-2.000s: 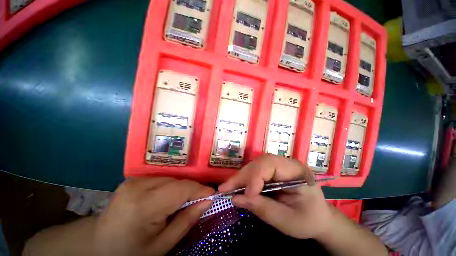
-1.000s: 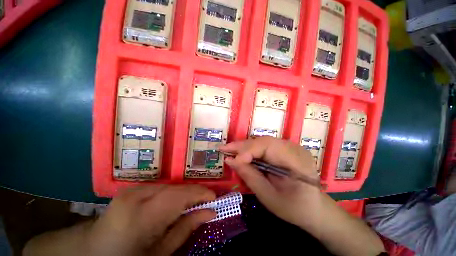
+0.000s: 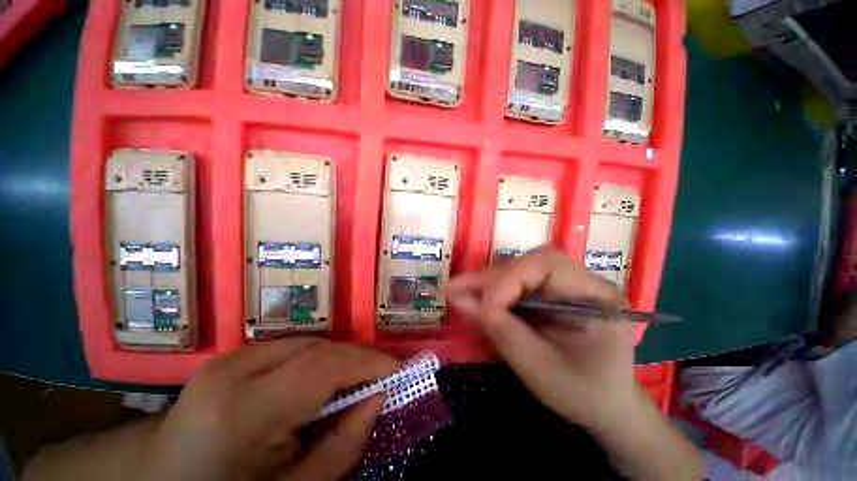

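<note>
My left hand holds a bent white sticker sheet with rows of dark dots, below the tray's near edge. My right hand holds dark tweezers like a pen. Its fingertips are at the lower right edge of the middle near-row phone; the tweezer tips cannot be made out. The opened gold-beige phones lie in two rows in the pink-red foam tray. My right hand partly covers the fourth near-row phone.
The tray rests on a shiny green bench. Part of another red tray shows at the upper left. A grey machine with a yellow foot stands at the upper right. Another person's light sleeve is at the lower right.
The tray and phones have shifted left in view. My right hand has gone from the sticker sheet to the second near-row phone, then to the third. My left hand keeps holding the sheet.
</note>
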